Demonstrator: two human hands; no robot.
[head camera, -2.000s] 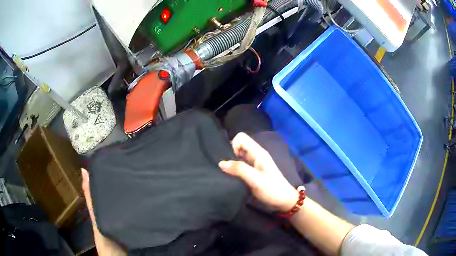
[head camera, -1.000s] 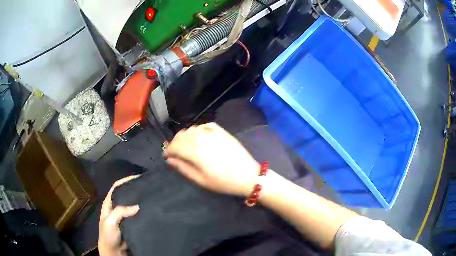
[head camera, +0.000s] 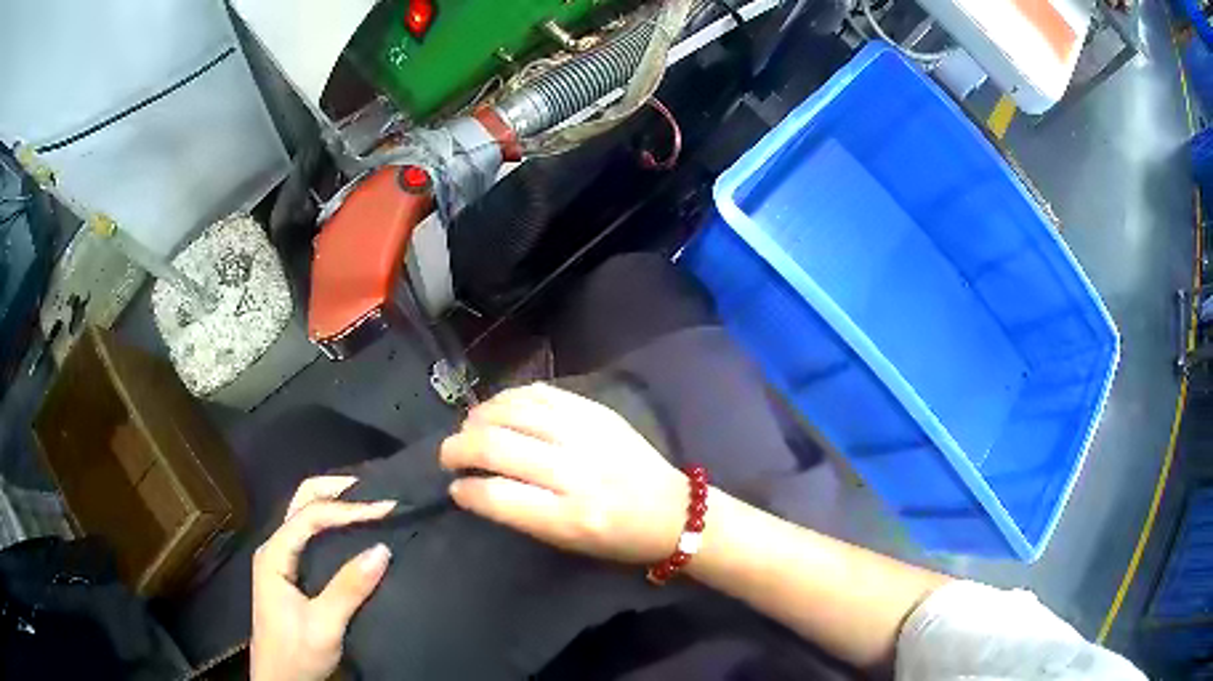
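Note:
A black fabric piece (head camera: 439, 585) lies over my lap at the lower middle. My left hand (head camera: 309, 565) holds its left edge between thumb and fingers. My right hand (head camera: 572, 472), with a red bead bracelet at the wrist, has its bent fingertips on the fabric's upper edge; the fingertips are partly hidden against it. An orange-red nozzle (head camera: 362, 260) on a metal arm stands just above my hands, not touching the fabric.
A large blue bin (head camera: 918, 359) without contents stands at the right. A brown carton (head camera: 133, 466) and a whitish tub of pale scraps (head camera: 220, 299) are at the left. A green box (head camera: 466, 47) and grey ribbed hose (head camera: 599, 83) are at the top.
The fabric has come down from its raised, spread position onto my lap. My right hand has moved left to its upper edge. My left hand now shows more fully, pinching the left edge.

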